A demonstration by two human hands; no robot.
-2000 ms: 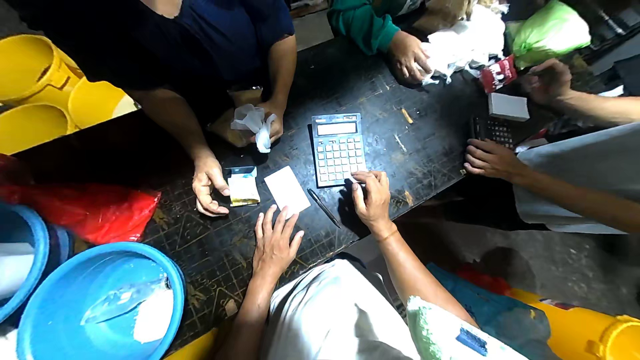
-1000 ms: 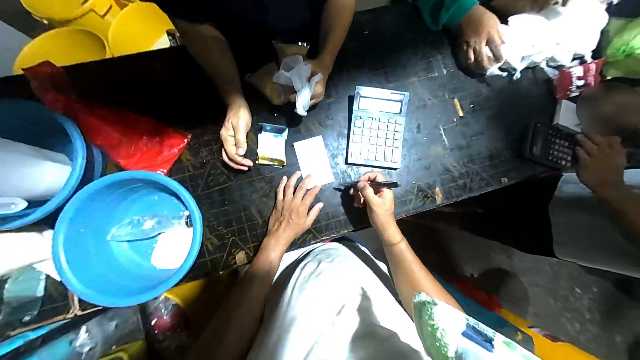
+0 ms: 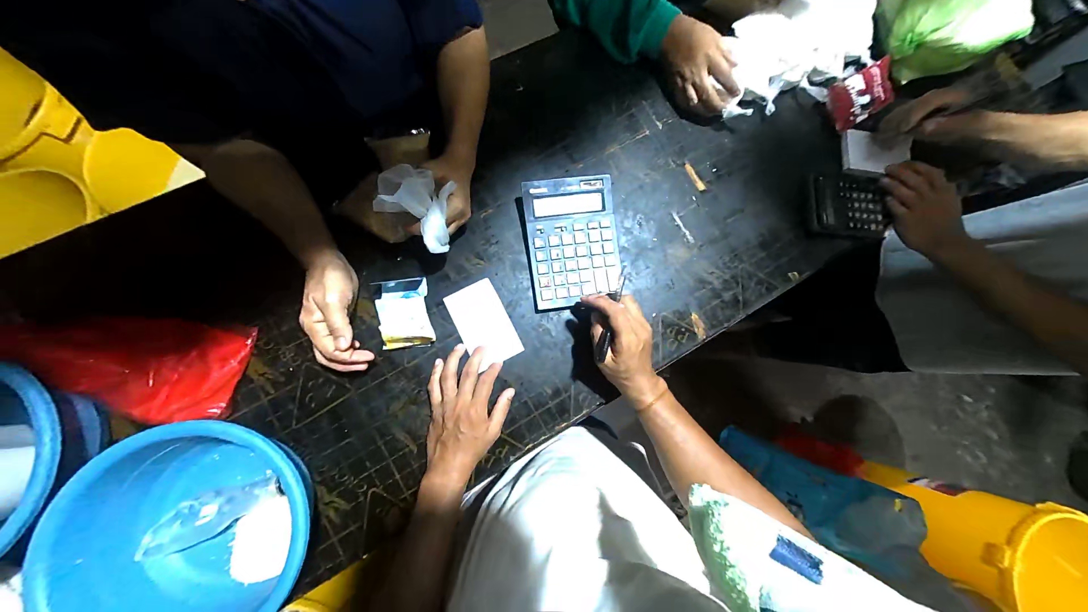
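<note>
My left hand [image 3: 463,408] lies spread on the dark table [image 3: 365,476], its fingertips on the lower edge of a white slip of paper [image 3: 483,319]. My right hand [image 3: 625,344] has a dark pen [image 3: 603,344] between its fingers, at the lower right corner of a desk calculator [image 3: 571,242]. A small opened packet [image 3: 405,314] lies left of the paper. Beside it rests a co-worker's hand [image 3: 331,314]; that person's other hand is at a translucent plastic bag [image 3: 421,204].
Blue tubs [image 3: 170,510] and a red plastic bag [image 3: 195,374] are at the left. On the right, a person's hands are at a white pad [image 3: 875,153] and a black calculator [image 3: 850,204]. A green-sleeved arm [image 3: 625,30] reaches to white plastic bags [image 3: 803,42].
The pen lay on the table two seconds ago; my right hand has picked it up and now has it by the calculator's lower corner. My left hand has stayed by the paper.
</note>
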